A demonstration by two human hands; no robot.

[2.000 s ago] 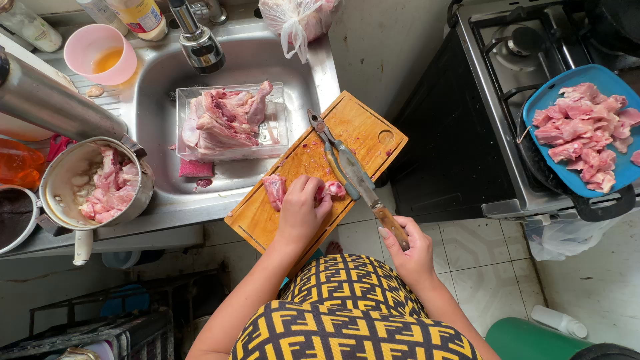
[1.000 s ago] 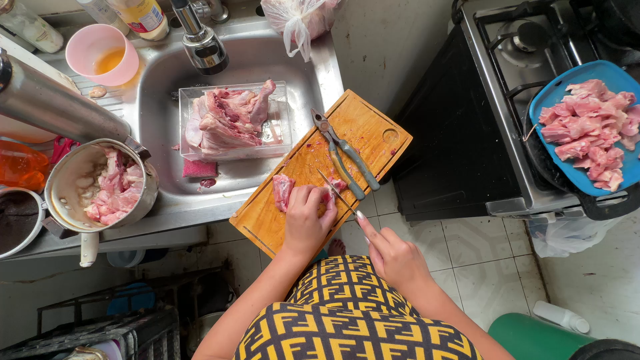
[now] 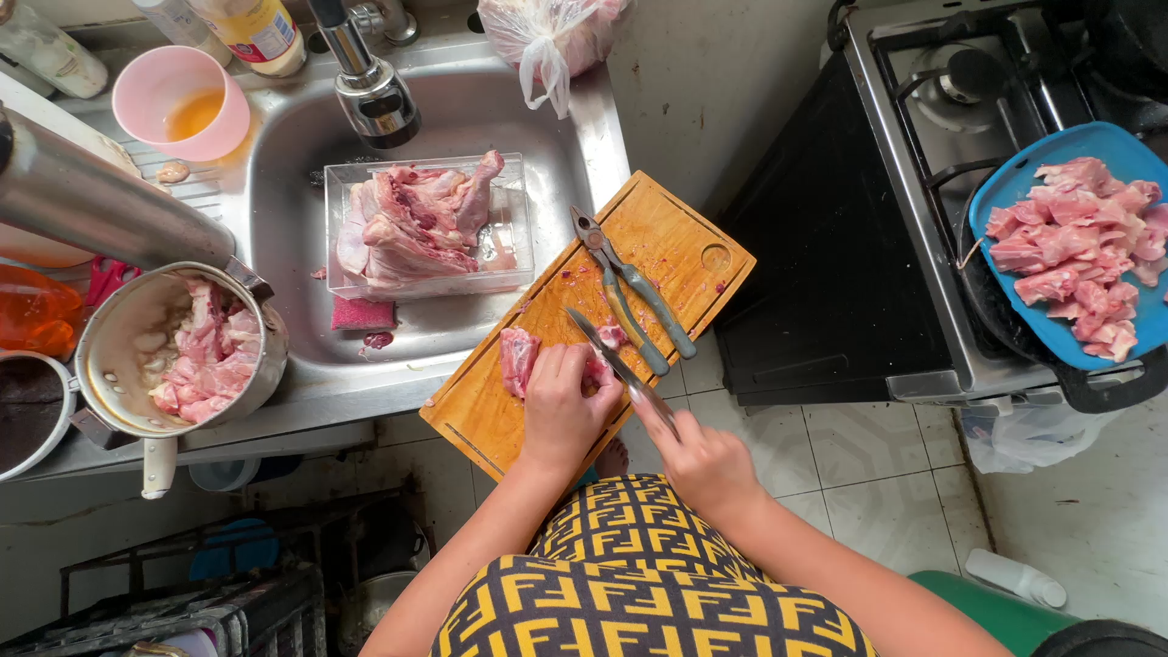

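Note:
On a wooden cutting board [image 3: 474,411], my left hand [image 3: 568,401] presses down a piece of raw meat [image 3: 518,360], its fingers partly hiding the meat. A knife [image 3: 610,354] is held in my right hand [image 3: 707,461], its blade pointing up and left beside my left fingers. A small meat scrap [image 3: 612,335] lies just past the blade. Combination pliers [image 3: 630,287] rest on the board with the handles spread, right of the knife. Raw poultry pieces [image 3: 420,219] fill a clear plastic container [image 3: 525,219] in the sink.
Left of the sink [image 3: 584,146] stands a metal pot [image 3: 274,365] with meat pieces. A pink bowl [image 3: 146,91] holds amber liquid. A faucet [image 3: 374,96] overhangs the basin. Cut meat fills a blue tray [image 3: 1008,301] on the stove [image 3: 876,137]. A plastic bag [image 3: 547,46] sits behind the sink.
Two seconds ago the knife lay over the pliers with my right hand on its wooden handle; its blade has since moved left, beside my left hand. The pliers remain on the board.

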